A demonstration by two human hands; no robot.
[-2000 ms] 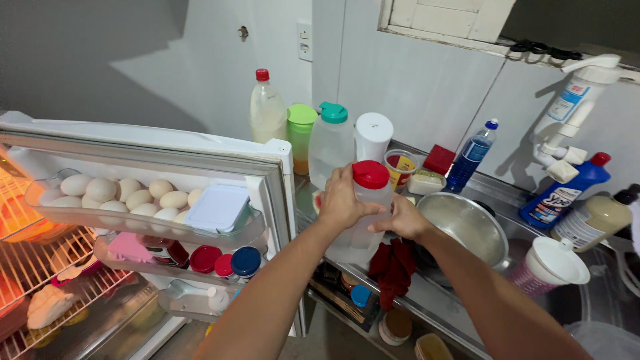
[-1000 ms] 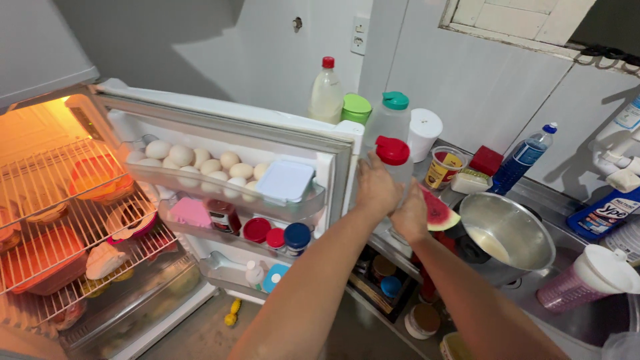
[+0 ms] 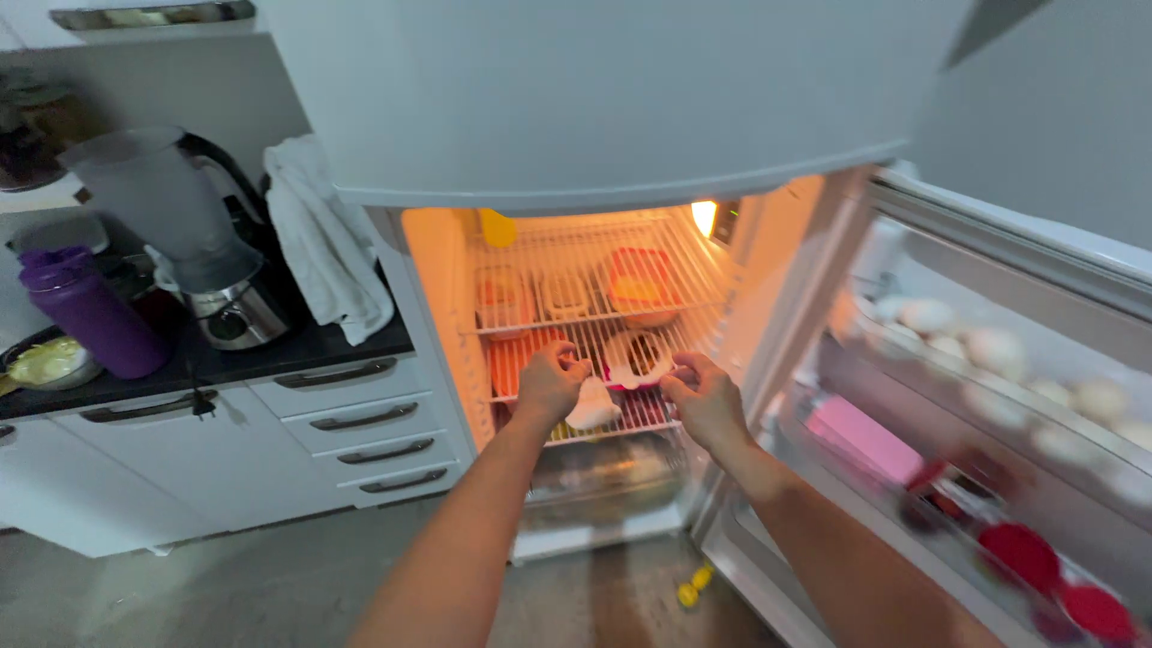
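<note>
Both of my hands reach to the front of the lit fridge. My left hand (image 3: 551, 382) has curled fingers close to a white bag-like item (image 3: 592, 405) on the wire shelf; whether it grips anything is unclear. My right hand (image 3: 706, 396) has its thumb and fingers at the right edge of a bowl (image 3: 637, 358) with a white rim and pink base; blur hides whether they are closed on it. An orange-red container (image 3: 522, 360) is behind my left hand. On the shelf above are a red container (image 3: 641, 279) and clear containers (image 3: 565, 292).
The open fridge door (image 3: 1017, 261) at right holds eggs (image 3: 994, 351), a pink box (image 3: 864, 439) and red-lidded jars (image 3: 1021, 558). A yellow object (image 3: 695, 587) lies on the floor. Left, a blender (image 3: 198, 243), purple bottle (image 3: 90, 310) and white towel (image 3: 324, 234) are on the counter.
The view has swung left from the counter to the fridge. Both hands have left the red-lidded jug they were on and are now at the fridge shelf.
</note>
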